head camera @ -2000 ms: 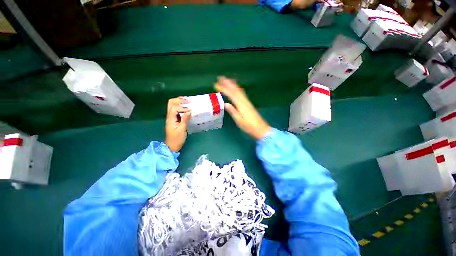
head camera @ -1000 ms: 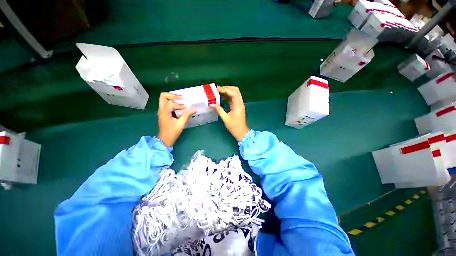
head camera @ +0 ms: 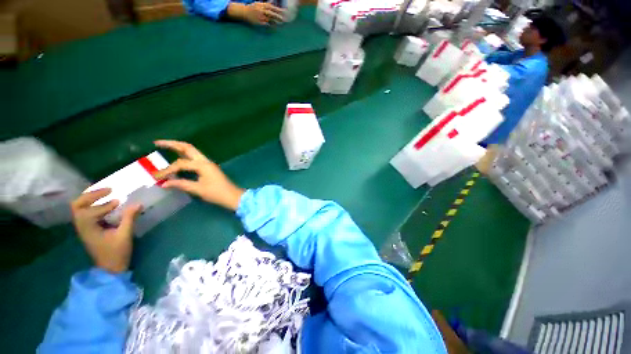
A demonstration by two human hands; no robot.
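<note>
A white retail box (head camera: 131,187) with a red band lies on the green surface at the left, its lid side up and looking closed. My left hand (head camera: 105,225) grips its near left end, thumb and fingers on the sides. My right hand (head camera: 197,176) is at the red-banded end, fingers spread, with fingertips at the box's edge; whether they press on it is hard to tell. A tangled heap of white looped accessories (head camera: 228,297) lies in front of me, below the box. No loop shows in either hand.
A blurred white box (head camera: 38,181) is at the left edge. One closed box (head camera: 302,136) stands at centre, another box (head camera: 340,63) behind it. Rows of boxes (head camera: 450,131) stand to the right. A large stack (head camera: 564,148) is at far right. People in blue are at the top and right.
The view has swung right, so the held box and heap appear further left and the far-right stack shows. My right hand's fingers have spread from their hold on the banded end.
</note>
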